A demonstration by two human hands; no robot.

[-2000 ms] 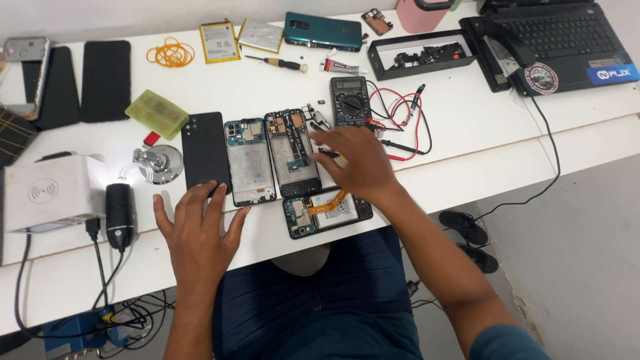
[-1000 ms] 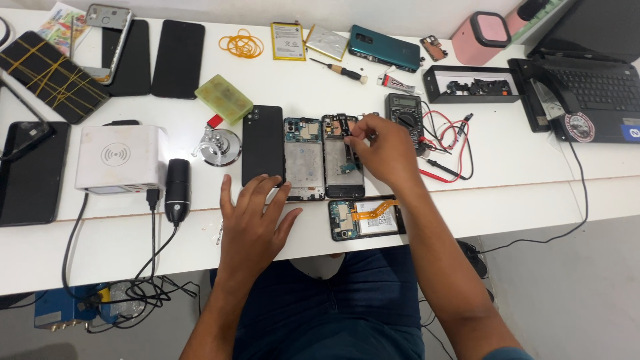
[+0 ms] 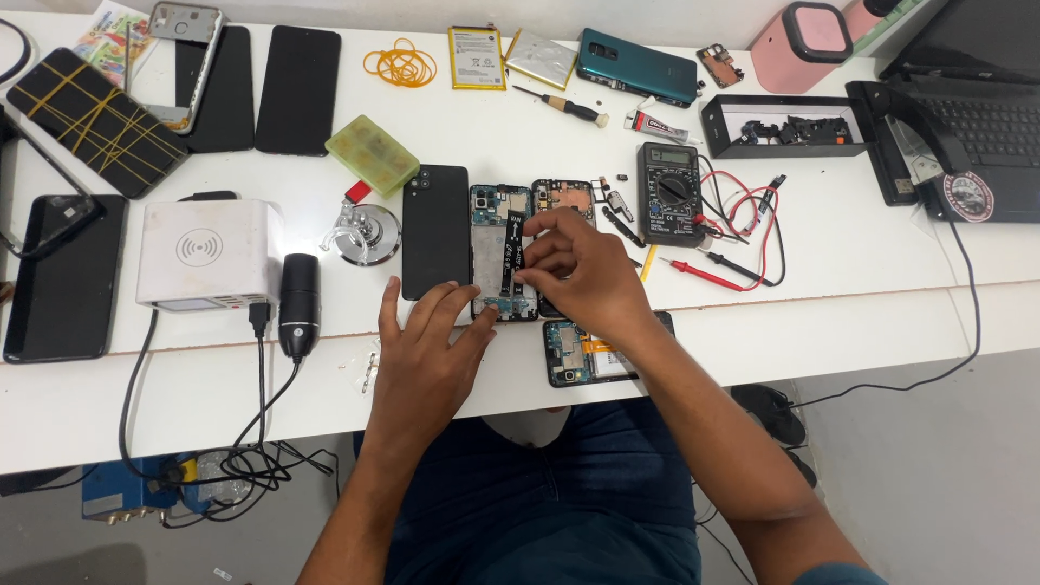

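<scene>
My right hand (image 3: 569,268) holds a black flex cable (image 3: 513,252) between thumb and fingers, over an opened phone frame (image 3: 490,244) with a blue-green board at its top. My left hand (image 3: 435,341) lies with spread fingers, its tips at that frame's lower edge and on the bottom of a black phone back cover (image 3: 436,231). A second opened phone frame (image 3: 565,195) with a copper-coloured patch is partly hidden behind my right hand. Nearer me, an opened phone (image 3: 569,366) with an orange flex cable is partly covered by my right wrist.
A multimeter (image 3: 670,195) with red and black leads stands right of small loose parts. Left are a suction cup (image 3: 370,236), a green box (image 3: 372,154), a white charging station (image 3: 207,252) and a black handheld microscope (image 3: 299,305). Behind lie a screwdriver (image 3: 569,106) and a battery (image 3: 478,58).
My right hand has moved left from the second opened frame to the first, and the black flex cable now shows in its fingers over that frame. The left hand's fingers reach the first frame's lower edge.
</scene>
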